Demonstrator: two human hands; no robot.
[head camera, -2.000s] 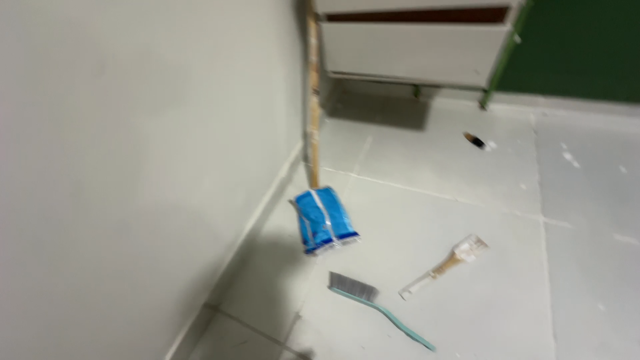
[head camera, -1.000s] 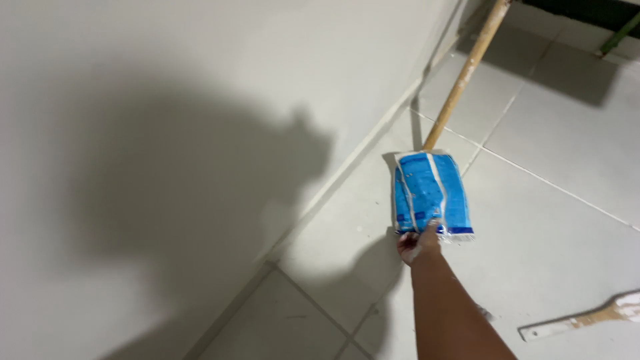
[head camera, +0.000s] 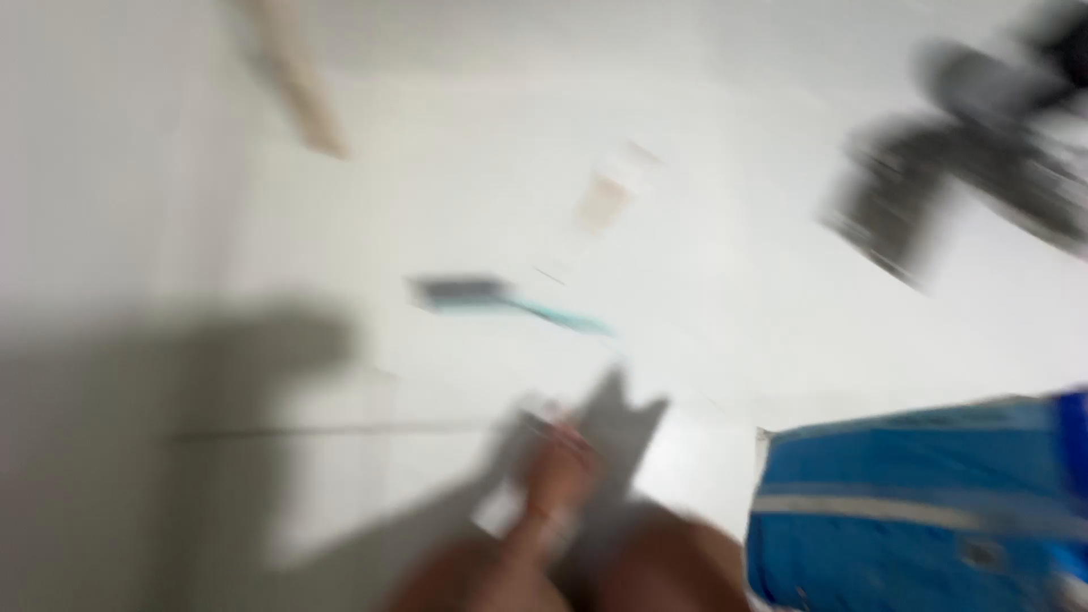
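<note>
My left hand (head camera: 561, 467) is low in the middle, between my bare knees, strongly blurred; its grip cannot be made out. A blue plastic packet (head camera: 884, 484) with a pale stripe and a dark blue end looms large and close at the lower right. My right hand is not clearly visible; the packet's far end runs past the right edge. A hand brush with dark bristles and a teal handle (head camera: 561, 318) lies on the floor ahead of my left hand. Beyond it is a blurred tool with a light wooden part (head camera: 603, 202).
A wooden pole (head camera: 310, 106) ends at the upper left, near the pale wall (head camera: 68, 170). Blurred grey and black objects, apparently footwear (head camera: 892, 187), are at the upper right. Pale floor tiles (head camera: 476, 365) carry my shadow.
The blue packet, earlier on the floor at the pole's foot with a hand at its end, is now raised close at the right. The view has swung strongly.
</note>
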